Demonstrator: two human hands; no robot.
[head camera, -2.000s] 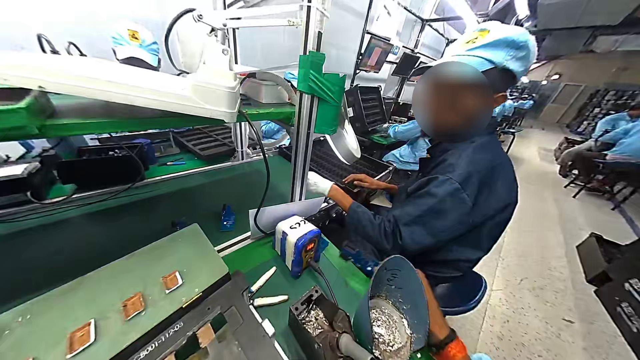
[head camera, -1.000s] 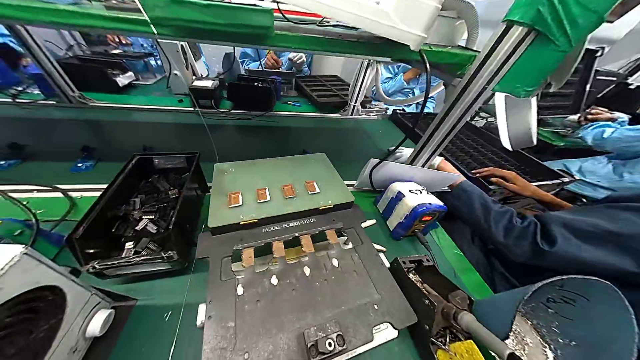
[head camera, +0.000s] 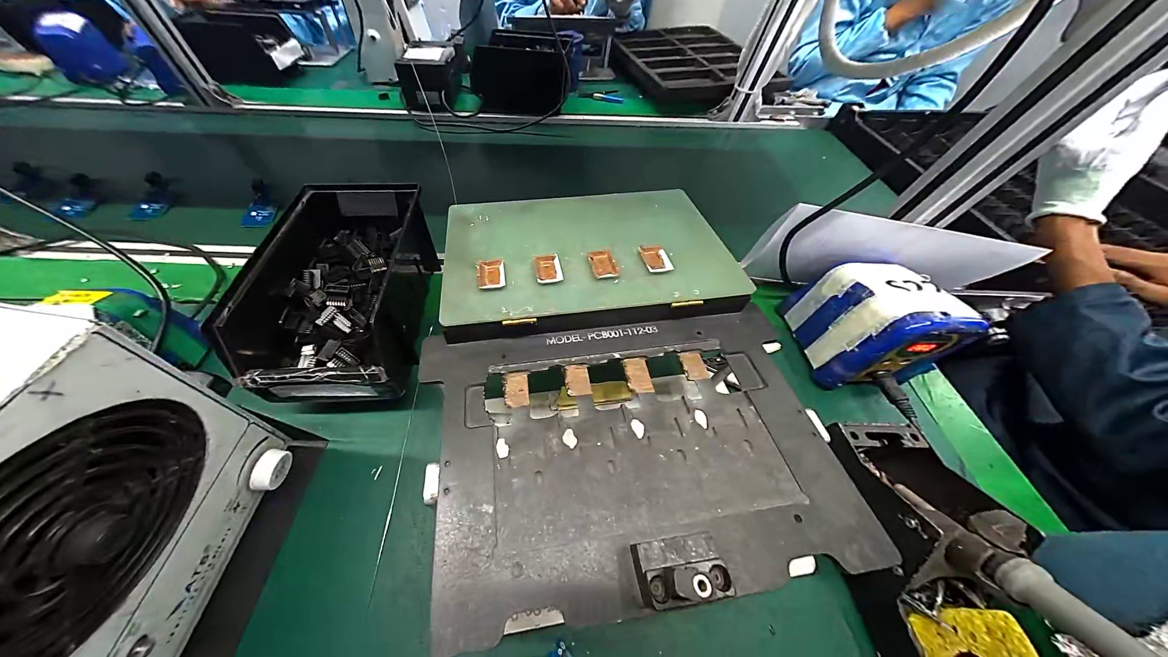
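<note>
Neither my left hand nor my right hand shows. A dark fixture plate (head camera: 639, 484) lies on the green bench mat, with several copper-coloured strips across its slot and a black block (head camera: 683, 570) near its front edge. Behind it sits a green-topped plate (head camera: 593, 224) bearing several small copper-coloured pieces in a row. To the left stands a black bin (head camera: 315, 381) of black electronic components (head camera: 338, 301). On the right are a blue and white soldering station (head camera: 881, 319), a soldering iron (head camera: 1022, 584) in its stand and a yellow sponge (head camera: 972, 631).
A fan unit (head camera: 109, 511) fills the left front. A co-worker's arm in a dark blue sleeve (head camera: 1095, 365) reaches in at the right. White paper (head camera: 876, 246) leans behind the soldering station. Metal posts and a black cable (head camera: 912, 146) cross the upper right. Other workers sit beyond the bench.
The view has swung from the co-worker at the right to the bench in front and now looks closer on the fixture plate. Nothing on the bench has plainly moved.
</note>
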